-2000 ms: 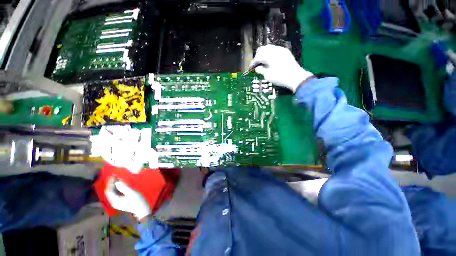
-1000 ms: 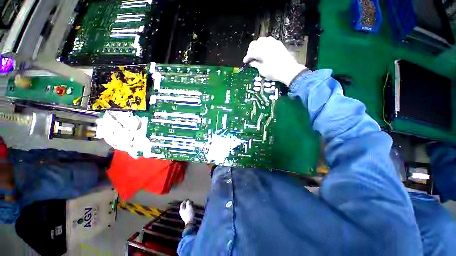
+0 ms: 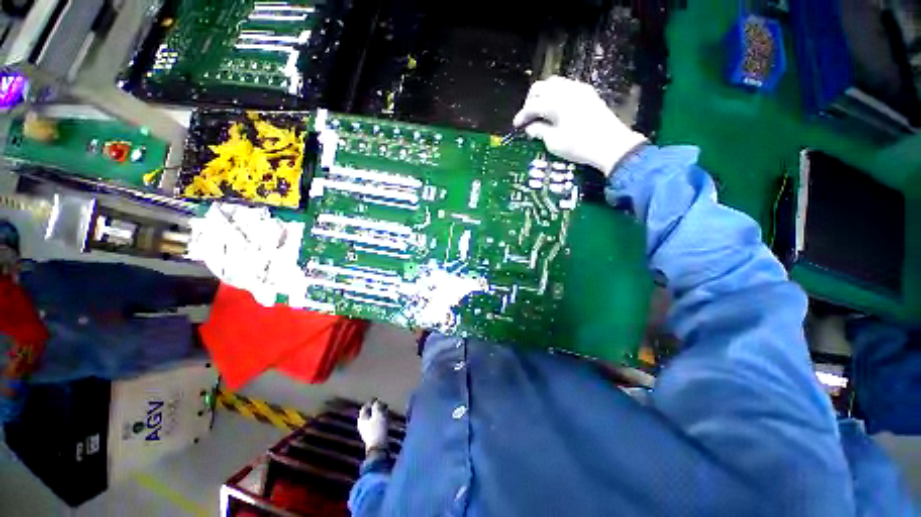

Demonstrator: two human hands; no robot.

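A large green circuit board (image 3: 454,222) lies in front of me, with white rows on its left half and a bright glare near its lower middle. My gloved right hand (image 3: 576,121) is at its top edge, closed on a short dark thin tool (image 3: 513,133) whose tip is at a small yellow piece (image 3: 496,140) on the board. My gloved left hand (image 3: 373,424) hangs low, away from the board, over a dark slotted rack; it is small, and whether it holds anything cannot be told.
A tray of yellow scraps (image 3: 250,162) and a crumpled white cloth (image 3: 245,248) are left of the board. Red sheets (image 3: 273,335) hang below. A second board (image 3: 227,50) sits in a black carrier behind. A slotted rack (image 3: 303,459) and white AGV (image 3: 162,412) are at lower left.
My left hand has moved from the red sheets down and right to above the rack. My right hand stays at the board's top edge with the tool. The view has shifted.
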